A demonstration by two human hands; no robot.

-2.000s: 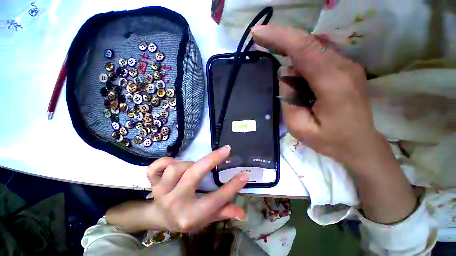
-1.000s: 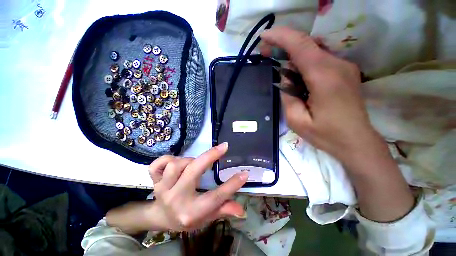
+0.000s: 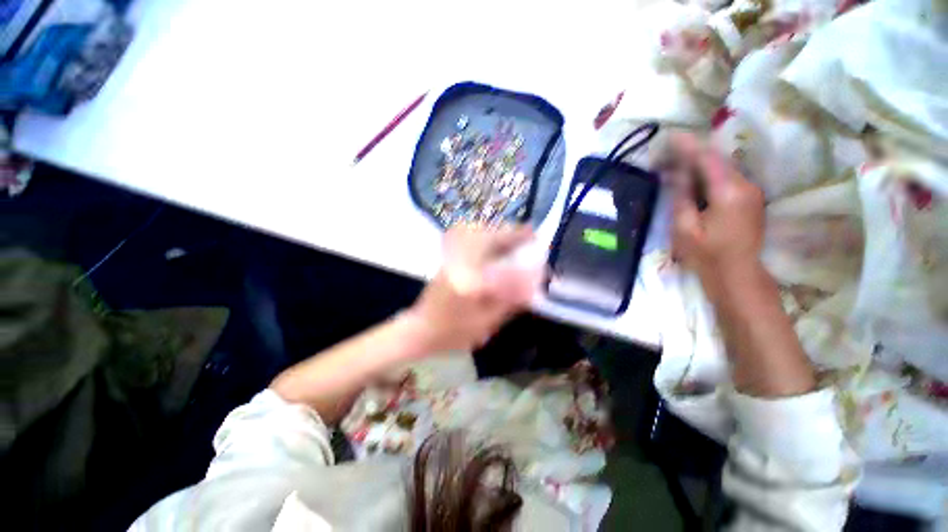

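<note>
The smartphone (image 3: 608,229) lies face up near the table's front edge, its screen dark with a green patch, the black wrist strap (image 3: 624,145) looped over its top. My left hand (image 3: 483,275) is blurred, left of the phone at the tray's lower edge; its fingers look curled and I cannot tell what they hold. My right hand (image 3: 717,213) is just right of the phone, closed round a small dark tool (image 3: 699,187), partly hidden. The tray (image 3: 421,171) holds a heap of buttons (image 3: 478,177).
A dark-red pencil (image 3: 390,127) lies left of the tray on the white table (image 3: 281,135). A floral garment pile (image 3: 832,156) covers the right side. Floral cloth (image 3: 405,410) lies on the lap. Blue material (image 3: 78,52) is at far upper left, and olive clothing (image 3: 47,343) at left.
The view has pulled back, showing more table and garments. My left hand has left the phone screen and moved left with fingers drawn in. The screen now shows a green patch.
</note>
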